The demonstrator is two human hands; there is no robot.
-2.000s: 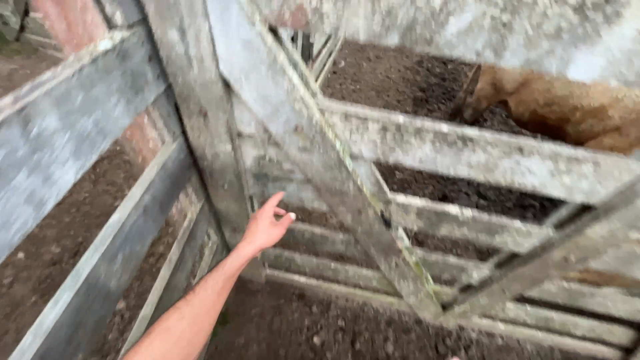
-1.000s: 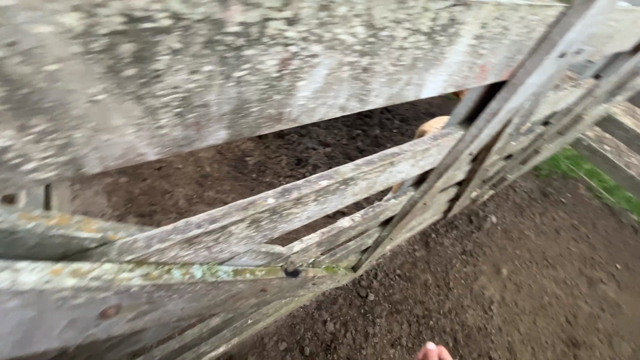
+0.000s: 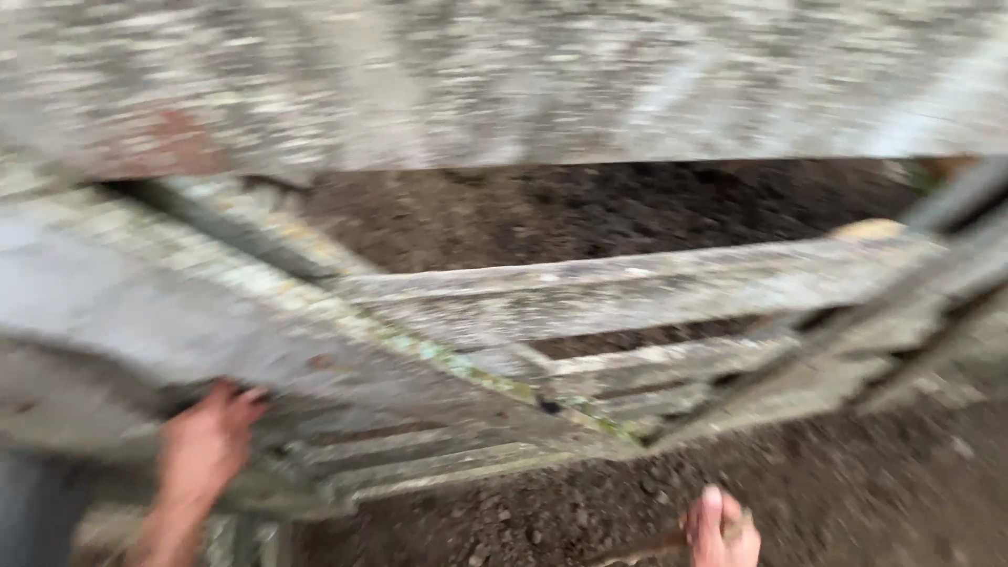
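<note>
A weathered wooden gate (image 3: 630, 307) with lichen on its boards fills much of the head view. My left hand (image 3: 206, 445) is at the lower left against the gate, its fingertips by the lower edge of the diagonal brace (image 3: 260, 323). Blur hides whether those fingers grip the wood. Low and right of centre, my right hand (image 3: 720, 531) is closed, thumb on top, around what looks like a thin wooden stick (image 3: 642, 547). The stick points left over the bare soil and runs out of the frame.
A wide top board (image 3: 504, 87) crosses the whole upper view close by. Dark churned soil (image 3: 630, 205) shows through the gap beneath it, with a small tan shape (image 3: 869, 229) at the right. Brown earth (image 3: 866, 488) lies on the near side.
Both hands now show; one second ago only fingertips were at the bottom edge. The stick has come into view. The view has swung strongly, and the tan animal seen two seconds ago is largely hidden.
</note>
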